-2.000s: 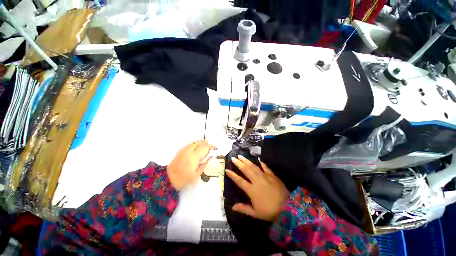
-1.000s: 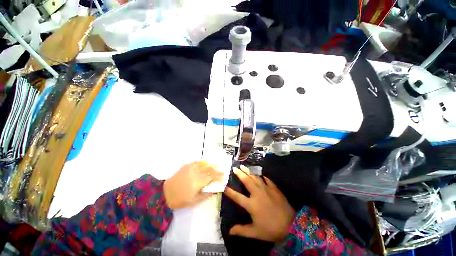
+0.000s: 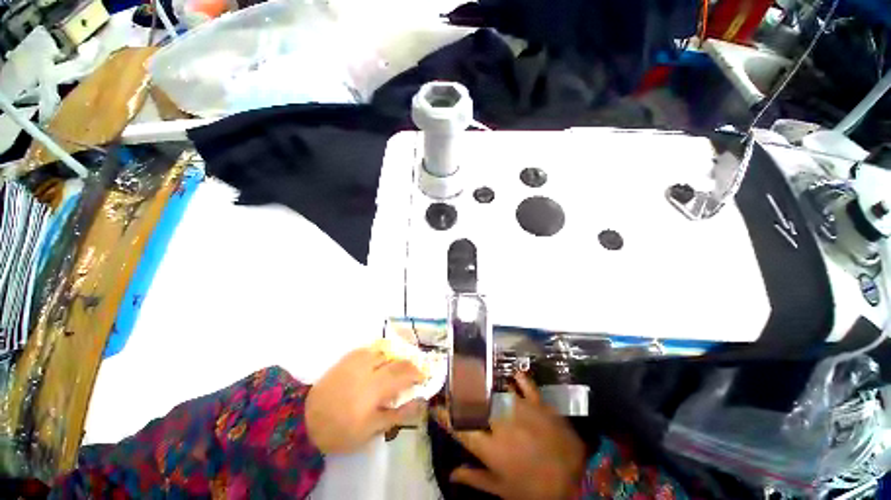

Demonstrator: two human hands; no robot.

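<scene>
The white sewing machine head point(image 3: 625, 269) fills the middle, with its upright metal guard point(image 3: 470, 361) in front of the needle area. My left hand point(image 3: 360, 400) is left of the guard, its fingertips closed on a small white piece point(image 3: 422, 379), which is overexposed. My right hand point(image 3: 528, 439) lies right of the guard with fingers apart, on the black garment piece point(image 3: 449, 464); the guard hides part of its fingers. The needle and the cloth edge under it are hidden. A pale strip point(image 3: 361, 474) runs below my left hand.
Black cut pieces point(image 3: 293, 161) lie behind the head. A black band point(image 3: 796, 264) drapes over the machine at right, with a clear zip bag point(image 3: 772, 420) below it. At left are a plastic-wrapped brown board point(image 3: 93, 322), a blue strip point(image 3: 147, 269) and a striped stack point(image 3: 20, 254).
The view has moved closer over the machine, so its head looks larger and the guard covers more of the needle area. My left hand keeps the white piece; my right hand stays on the black cloth.
</scene>
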